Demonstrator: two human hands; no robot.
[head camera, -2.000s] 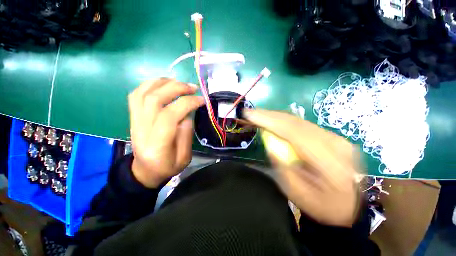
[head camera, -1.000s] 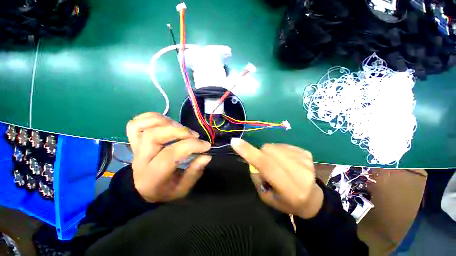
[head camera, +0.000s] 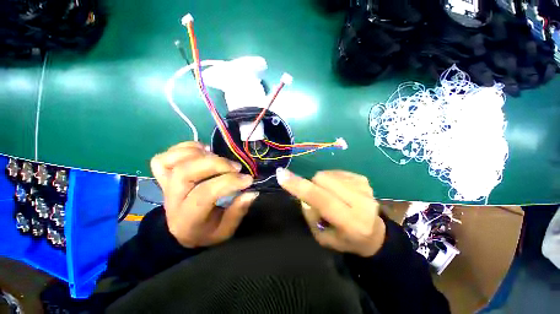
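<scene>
The round black base housing lies open side up at the mat's front edge, joined to a white bracket. A long coloured wire bundle, a short red lead and a red-yellow lead come out of it, with white plugs. My left hand pinches the housing's lower left rim. A thin white ring shows along the rim between my hands. My right hand has its index fingertip at the lower right rim. A yellow bit of a tool shows under its curled fingers, mostly hidden.
A tangled pile of white rings lies right on the green mat. Black parts stand at the rear right, more at the rear left. A blue bin with silvery modules is lower left, a cardboard box lower right.
The yellow tool has left the housing's inside, and the red-yellow lead now points right. My right index finger has moved to the rim. The housing and bracket have shifted left in view.
</scene>
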